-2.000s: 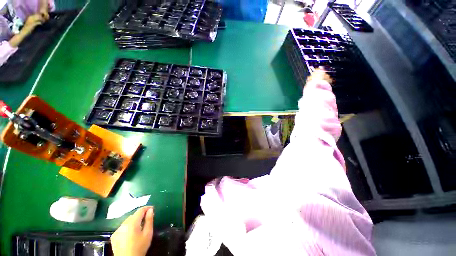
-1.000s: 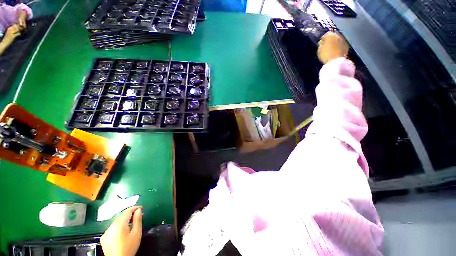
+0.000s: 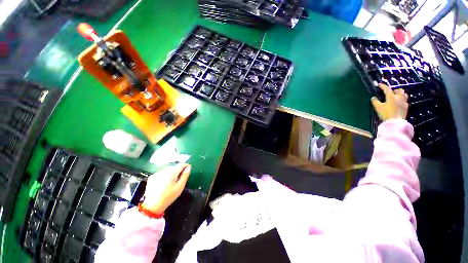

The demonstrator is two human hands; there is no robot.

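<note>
My right hand (image 3: 391,104) is stretched out to the far right, at the near edge of the upper black tray (image 3: 392,64) on a stack. Its fingers touch that edge; whether they grip the tray or a small black piece is unclear. My left hand (image 3: 165,189), with a red wrist band, rests low beside the left blister tray (image 3: 84,198). Its fingers are curled, and what lies inside them is hidden. The left tray shows many empty-looking pockets. The right blister tray (image 3: 226,77) holds dark square units in its pockets.
The orange toggle press (image 3: 128,77), with a red-tipped handle, stands on the green mat. A squat white bottle (image 3: 123,144) and a crumpled white tissue (image 3: 168,155) lie near its base. More black trays (image 3: 246,13) are stacked at the back. Below the bench edge is an open box (image 3: 303,138).
The view has swung left, showing more of the left tray. My right hand has moved from the stack's far part to its near edge. A pocketed tray now covers the stack's top. My left hand stays beside the tissue.
</note>
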